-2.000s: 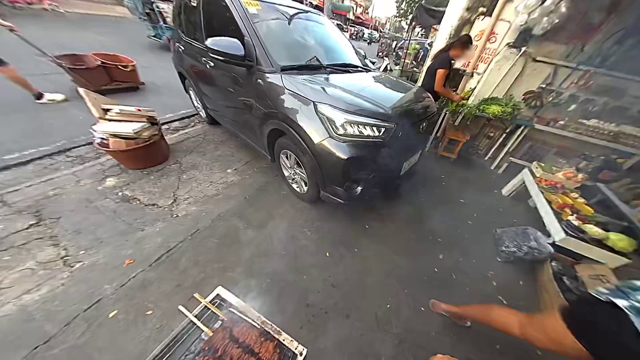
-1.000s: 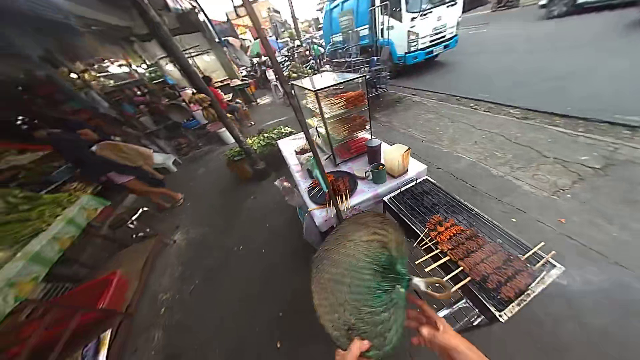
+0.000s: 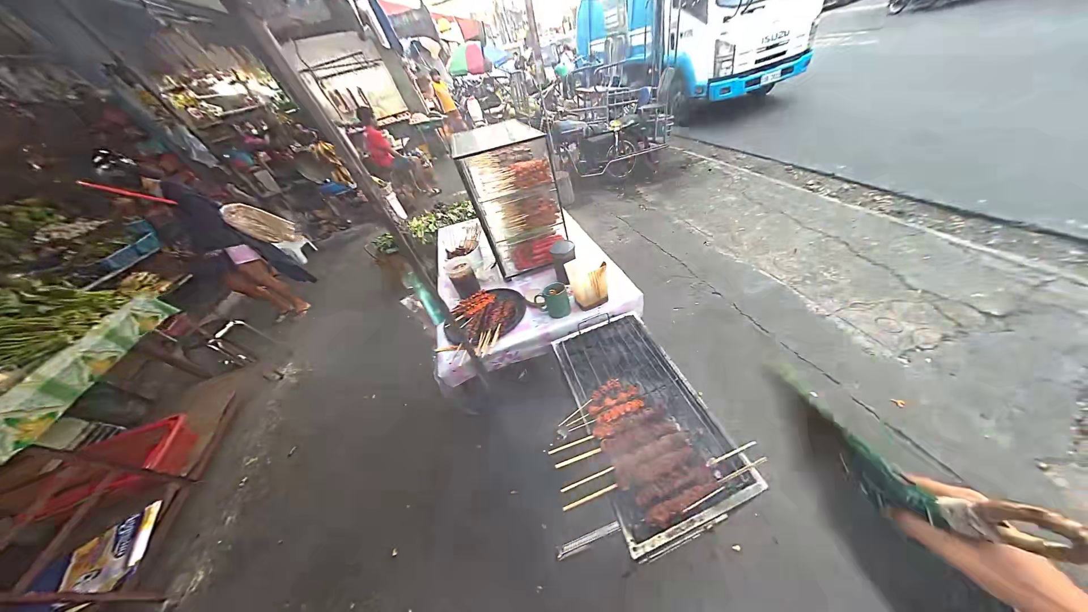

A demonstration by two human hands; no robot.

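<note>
At the lower right, my right hand (image 3: 986, 552) grips a woven hand fan (image 3: 858, 459) by its green-bound base; the fan is blurred and seen nearly edge-on. My left hand cannot be made out. To the left of the fan, a charcoal grill (image 3: 612, 357) bears skewered meat (image 3: 654, 459), its sticks jutting past both sides. Beyond the grill, a cloth-covered table (image 3: 625, 293) carries a dark plate of skewers (image 3: 489, 314), a green mug (image 3: 554, 300), a dark cup (image 3: 562, 259), a container of sticks (image 3: 588, 285) and a glass case of skewers (image 3: 514, 204).
A slanting pole (image 3: 340, 144) stands left of the table. Vegetable stalls (image 3: 76, 357), a red crate (image 3: 127, 467) and a person bending over (image 3: 212, 225) are at the left. A seated person in red (image 3: 378, 149) is farther back. A blue and white truck (image 3: 722, 51) stands on the road.
The fan has swung to the right, away from the grill's near end, and turned from face-on to nearly edge-on. A second hand, seen at its lower edge before, no longer shows.
</note>
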